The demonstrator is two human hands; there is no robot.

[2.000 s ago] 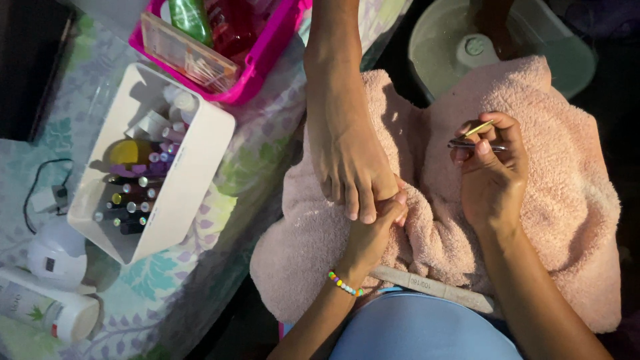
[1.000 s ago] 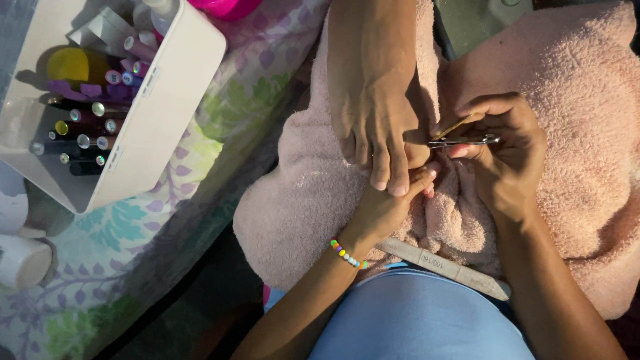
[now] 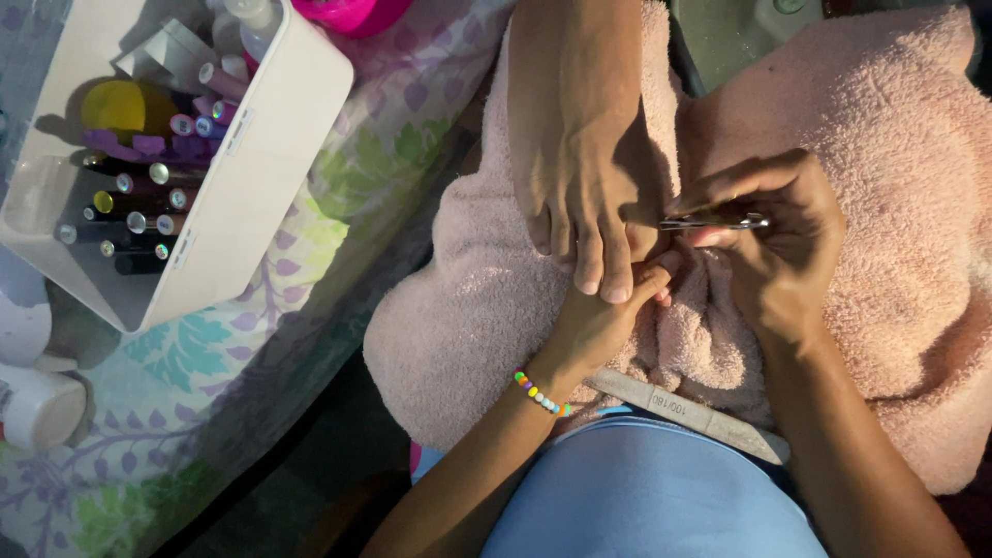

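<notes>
Another person's bare foot [image 3: 581,155] rests on a pink towel [image 3: 457,310] over my lap, toes toward me. My left hand [image 3: 608,318], with a beaded bracelet [image 3: 540,394] at its wrist, holds the foot's big toe from below; part of its fingers is hidden under the toes. In my right hand [image 3: 775,240] is a metal nail clipper [image 3: 714,222], gripped between thumb and fingers, its tip close beside the big toe. A grey nail file [image 3: 690,413] lies across the towel's near edge, against my blue top.
On the left, a white bin [image 3: 256,170] with several nail polish bottles [image 3: 147,203] stands on a floral cloth [image 3: 310,271]. White containers [image 3: 39,407] are at the far left. A pink basket [image 3: 356,12] and a water basin [image 3: 721,46] show at the top.
My right hand has moved left from above the towel to the big toe with the clipper. My left hand stays at the toe. The view has moved closer.
</notes>
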